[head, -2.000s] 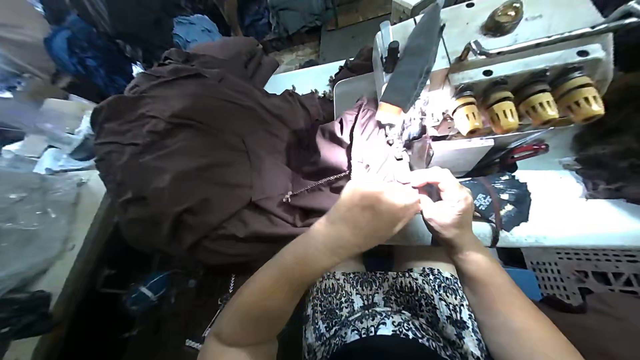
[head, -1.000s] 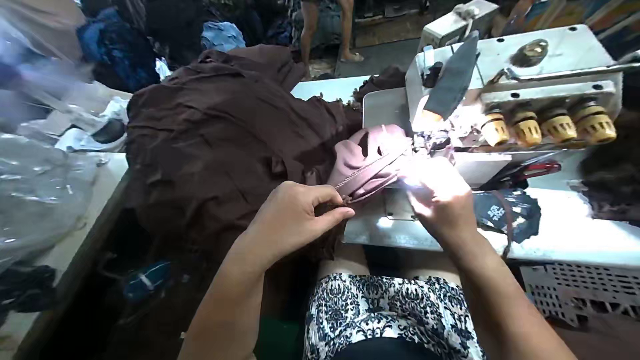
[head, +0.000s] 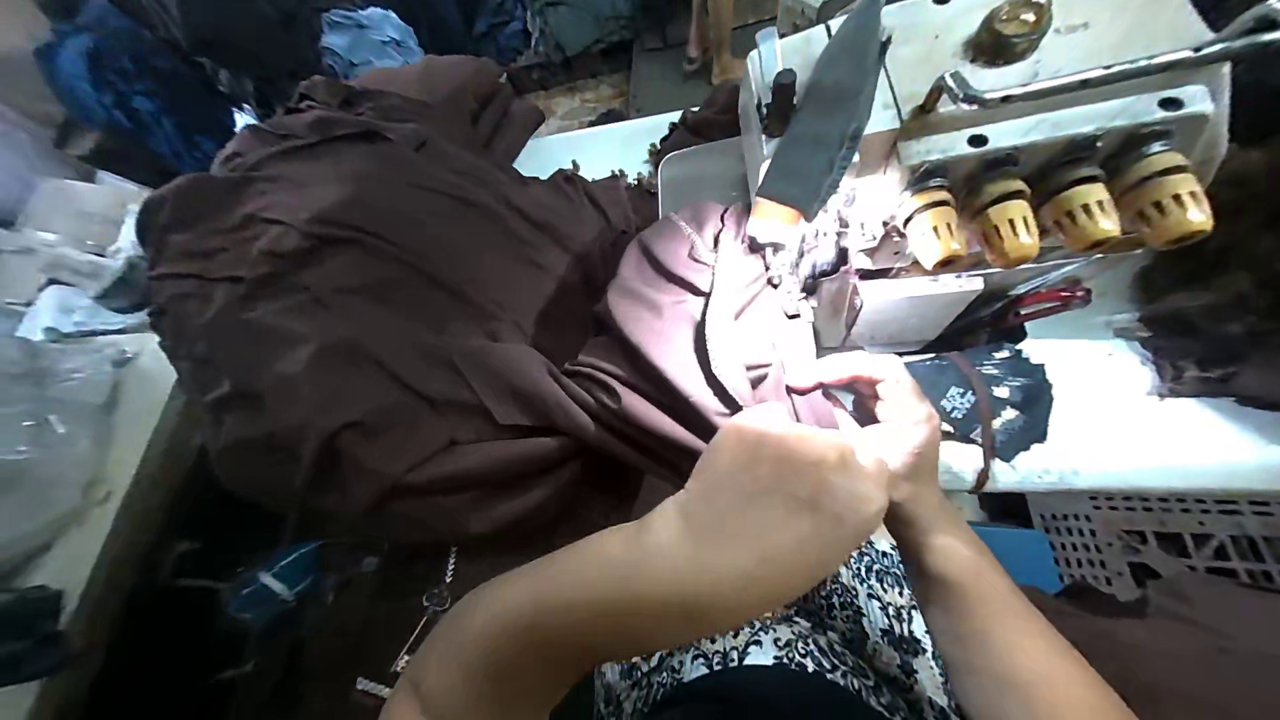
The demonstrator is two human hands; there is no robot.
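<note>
Dark brown fabric (head: 400, 280) lies heaped over the left of the worktable and runs under the lit needle area of an overlock sewing machine (head: 1050, 130). Its edge, with a stitched seam, curves toward my hands. My left hand (head: 790, 480) is closed on the fabric edge, in front of the machine. Against it, my right hand (head: 885, 415) pinches the same edge between thumb and fingers. The left fingertips are partly hidden. A dark blade-shaped piece (head: 825, 120) with an orange end stands at the machine head, above the fabric.
Yellow tension knobs (head: 1080, 210) line the machine's front. Red-handled scissors or snips (head: 1045, 300) and a dark printed pouch (head: 985, 400) are right of my hands. A perforated white basket (head: 1160, 540) sits below the table edge. Clear plastic (head: 60, 430) lies at far left; a person's legs (head: 715, 40) show behind.
My left hand has moved right, from the fabric left of the machine to beside my right hand. My right hand has come down from the needle area to the table's front.
</note>
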